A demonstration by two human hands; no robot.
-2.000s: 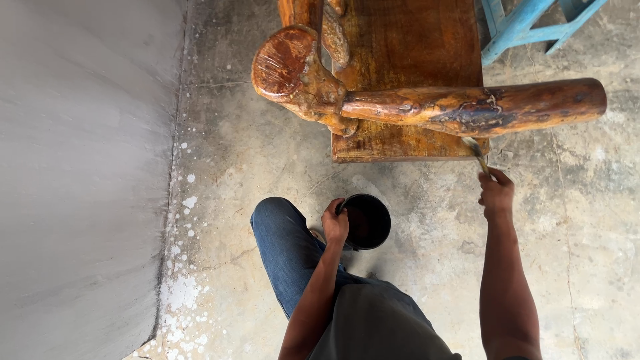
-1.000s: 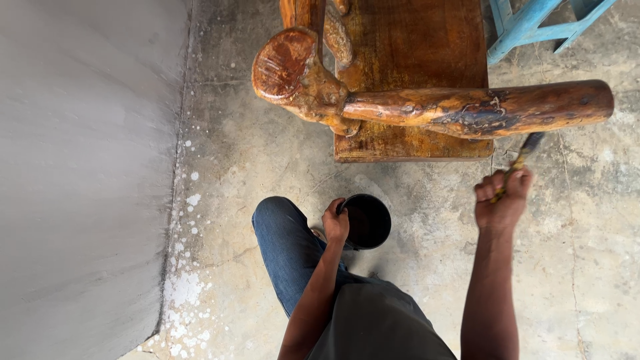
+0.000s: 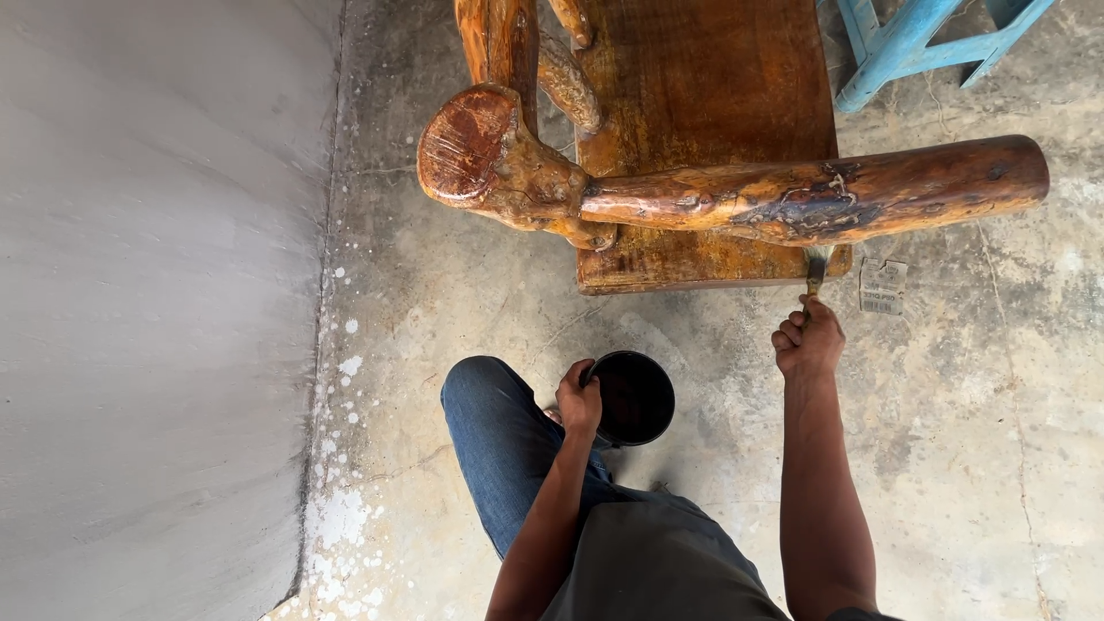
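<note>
My left hand point(image 3: 579, 398) grips the rim of a round black bucket point(image 3: 635, 398) beside my bent knee; its inside is dark, and I cannot tell what it holds. In my right hand point(image 3: 809, 335) is a paintbrush point(image 3: 815, 272), held by its handle with the bristles pointing away from me. The bristle end lies at the near right corner of a glossy wooden bench seat point(image 3: 703, 95), just below the thick log armrest point(image 3: 819, 203). Whether the bristles touch the wood is not clear. The armrest joins a knotty wooden post point(image 3: 470, 147) at its left.
A grey wall point(image 3: 155, 310) runs along the left side. The cracked concrete floor point(image 3: 940, 448) has white paint spots near the wall. A light-blue stool point(image 3: 914, 52) stands at the upper right. A flat piece of printed paper or card point(image 3: 882, 285) lies beside the bench corner.
My right hand with the brush was out to the right of the seat a second ago, and is now back at the seat's near right corner. My left hand and the bucket have stayed put.
</note>
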